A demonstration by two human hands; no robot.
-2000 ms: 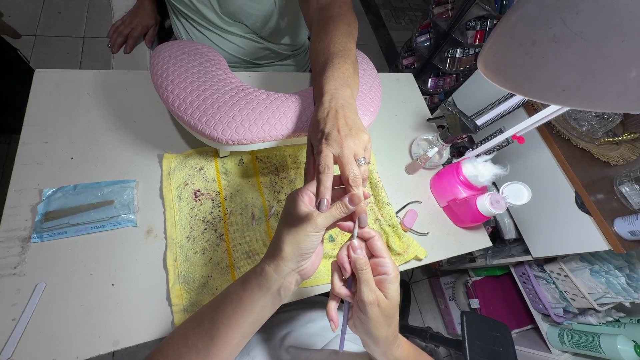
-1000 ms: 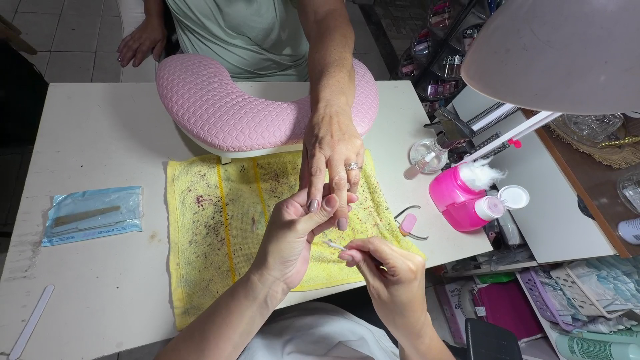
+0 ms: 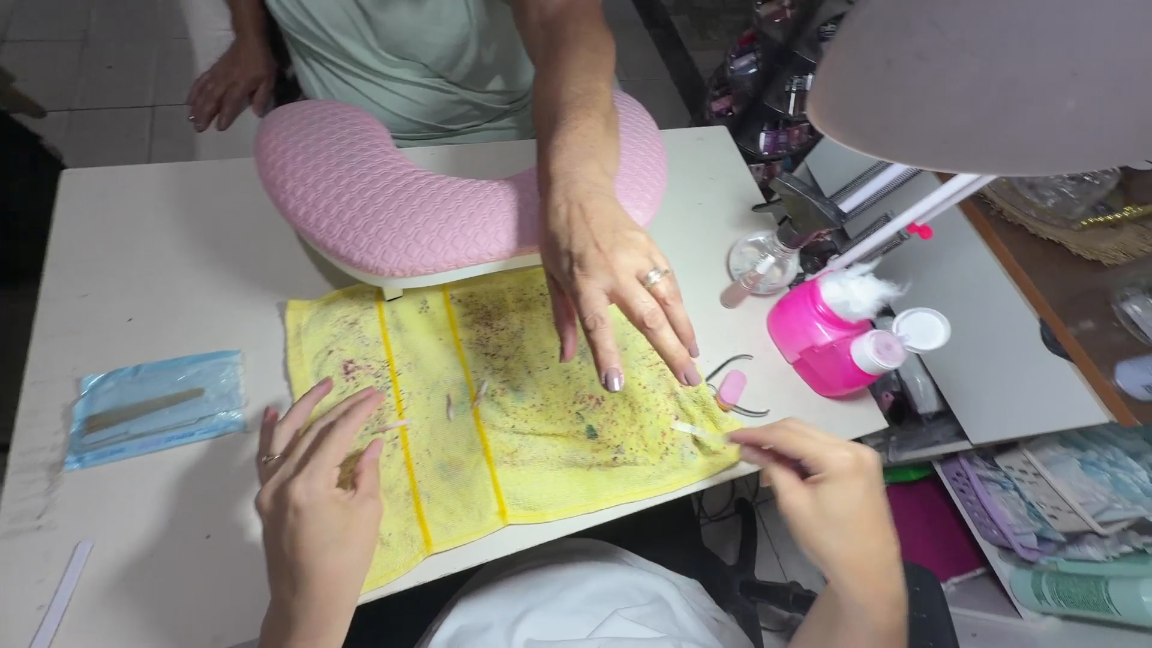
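Observation:
My left hand rests over the left part of a stained yellow towel, fingers apart, with no grip on anything visible. At the towel's right corner my right hand pinches a thin stick with a whitish tip. Between my hands and a pink padded armrest, another person's hand reaches over the towel, wearing a ring and mauve nail polish, apart from both of mine. A cuticle nipper with a pink piece lies by the towel's right edge. Small pale bits lie on the towel.
A blue pouch with nail files and a white nail file lie left. To the right stand a pink cotton holder and bottle, a glass jar and a lamp. The person's other hand is beyond the table.
My left hand has let go of the other person's fingers and moved left over the towel. My right hand, still with the stick, has moved right, away from them. The other person's fingers are now spread.

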